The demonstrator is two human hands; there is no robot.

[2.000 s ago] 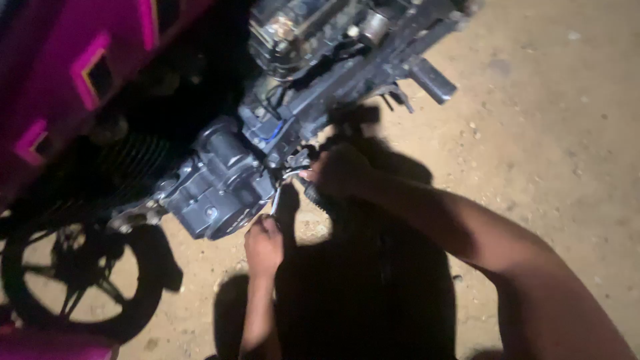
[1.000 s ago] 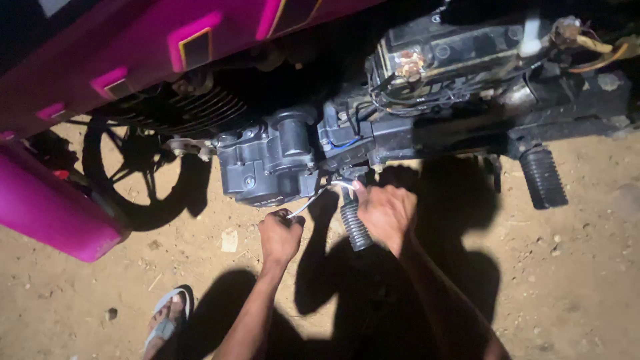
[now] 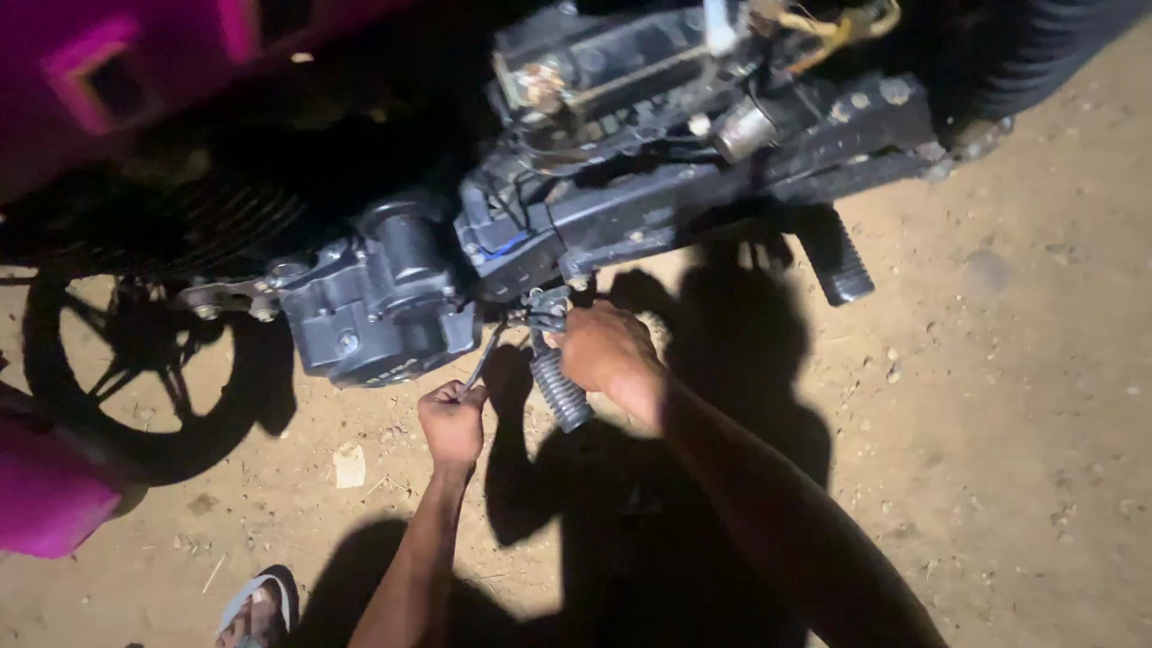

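Observation:
My left hand [image 3: 452, 423] is closed around the lower end of a thin metal tool [image 3: 483, 357], likely a wrench, whose upper end reaches the linkage by the footrest mount. My right hand [image 3: 610, 349] is at that mount, just right of the ribbed rubber footrest [image 3: 560, 389]; its fingertips meet a metal piece there, and whether they grip it is hard to tell. Left of both hands is the motorcycle's black engine cover [image 3: 373, 310]. Above them runs the black chain case [image 3: 630, 211], with a blue wire [image 3: 506, 247] at its front end.
A spoked front wheel [image 3: 135, 378] and pink bodywork [image 3: 54, 486] are at the left. A second footrest [image 3: 837, 261] juts down at the right, below the rear tyre [image 3: 1035, 54]. A sandalled foot [image 3: 256, 612] rests on the sandy ground [image 3: 972, 432], which my shadow partly covers.
My left hand stays on the thin tool below the engine cover. My right hand stays by the footrest mount; its fingers, more open a second ago, are now more curled. The view has shifted.

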